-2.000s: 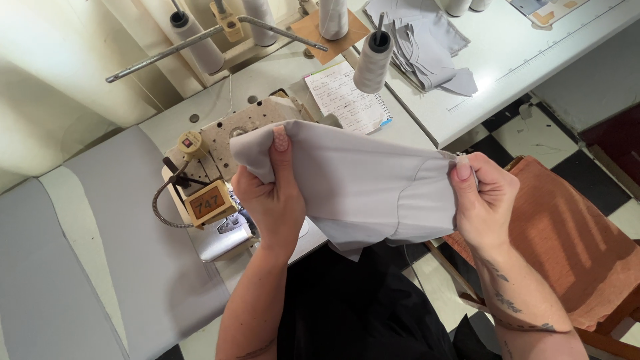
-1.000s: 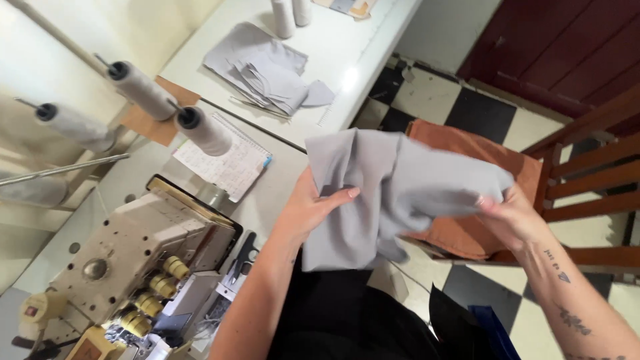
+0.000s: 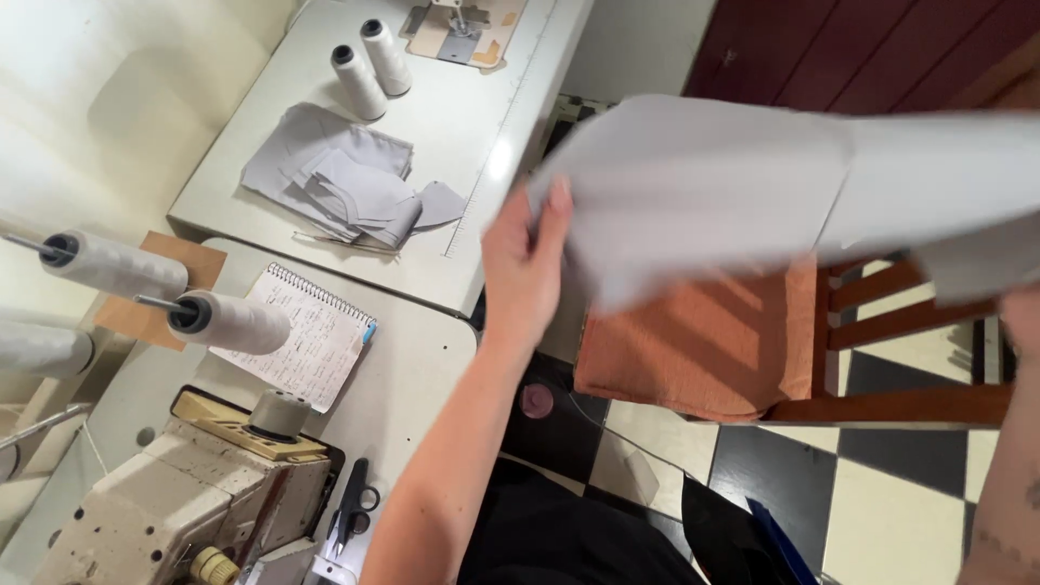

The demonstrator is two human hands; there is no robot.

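My left hand [image 3: 528, 252] pinches the left edge of a light grey fabric piece [image 3: 715, 179] between thumb and fingers. The cloth stretches to the right in the air, blurred, above a chair with an orange seat [image 3: 707, 349]; a seam crosses it. At the right edge of the view, my right hand [image 3: 1020, 321] is blurred and mostly cut off beside the cloth's lower right part; its fingers are hidden. Scissors or thread snips [image 3: 354, 504] lie on the table left of my left forearm.
An overlock sewing machine [image 3: 187, 496] stands at lower left. Thread cones [image 3: 236, 323] and a spiral notebook [image 3: 301, 333] are behind it. Folded grey fabric pieces [image 3: 349, 179], two thread cones [image 3: 357, 85] and another machine's needle plate [image 3: 459, 45] are on the far table.
The view has swung toward the chair. The grey fabric, bunched between my hands one second ago, is now spread out wide, and my right hand has moved far to the right.
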